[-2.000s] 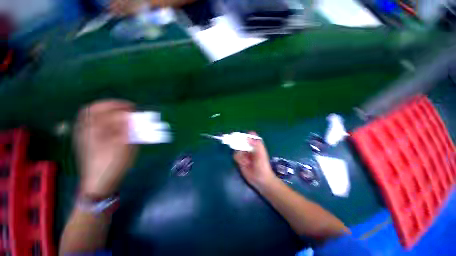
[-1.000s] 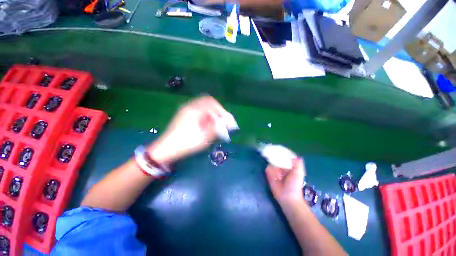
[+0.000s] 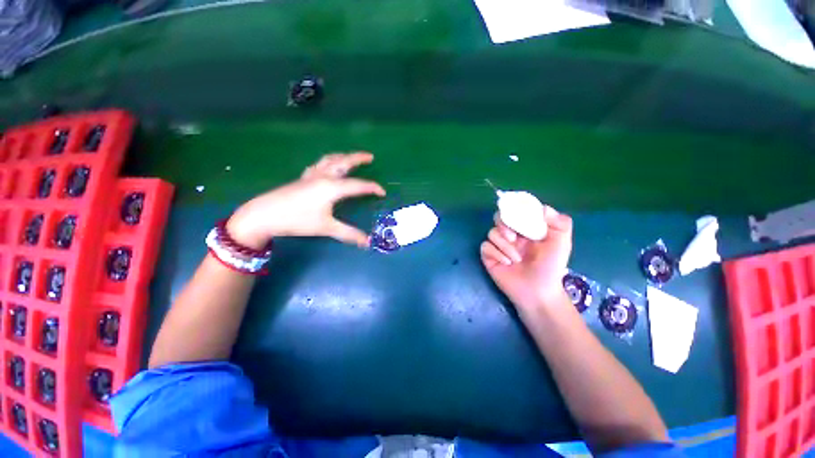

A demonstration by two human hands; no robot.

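Note:
A round black part (image 3: 386, 234) lies on a clear film on the bench in front of me. A small white paper piece (image 3: 414, 224) lies against its right side and covers part of it. My left hand (image 3: 308, 204) is just left of the part, fingers spread, the thumb tip at the film's edge; it holds nothing. My right hand (image 3: 533, 259) holds a white glue bottle (image 3: 522, 215) to the right of the part, its thin needle pointing up and left.
Red trays (image 3: 109, 234) with black discs stand at left. At right are several loose black discs (image 3: 617, 313), a white paper slip (image 3: 670, 328), a crumpled tissue (image 3: 701, 246), a grey bar (image 3: 782, 222) and a red tray (image 3: 776, 331) with empty-looking pockets. Another disc (image 3: 306, 90) lies farther back.
My left hand has let go of the white paper, which now lies by the black part, and has moved left with its fingers opened. My right hand still holds the bottle, a little higher in view.

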